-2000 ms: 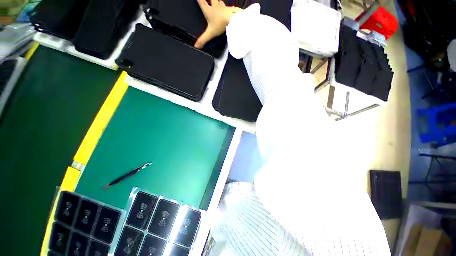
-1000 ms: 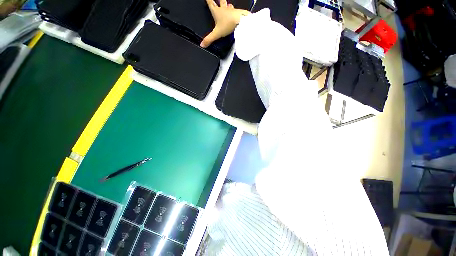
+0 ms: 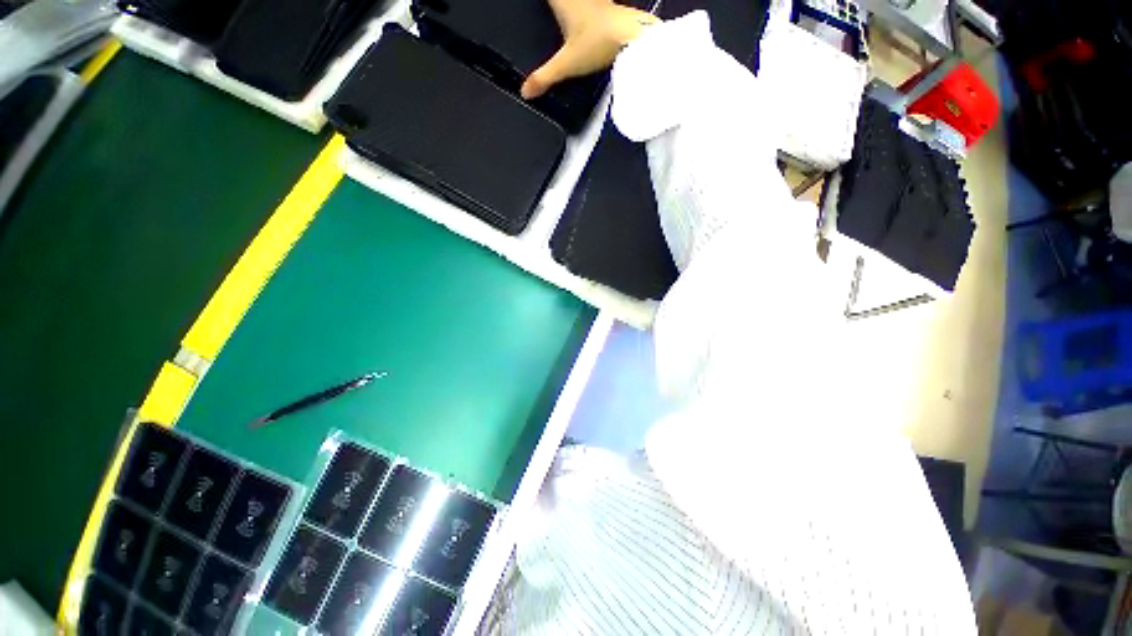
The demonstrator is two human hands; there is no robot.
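My right hand [image 3: 591, 42] reaches to the top edge, its thumb against a stack of black housings [image 3: 478, 44]. Its fingers are cut off by the frame, so its grip is hidden. Another stack of black slabs [image 3: 449, 129] lies just below and left of it, on the white foam tray [image 3: 435, 214]. Clear carrier sheets of black panels with pale wave symbols [image 3: 199, 493] lie at the lower left, with glare on the right-hand one [image 3: 345, 491]. Dark tweezers [image 3: 320, 400] lie on the green mat [image 3: 410, 298]. My left hand is not in view.
Yellow tape [image 3: 255, 261] edges the mat. More black slabs [image 3: 292, 44] stand at the top left and beside my sleeve [image 3: 618, 218]. At the right are a white tray [image 3: 807, 99], a pile of black pieces [image 3: 904, 193], a red object [image 3: 962, 104] and a blue stool [image 3: 1082, 360].
The view has shifted, so the stacks and my right hand sit higher and further right, and the fingers have passed out of frame. The hand stays at the same stack.
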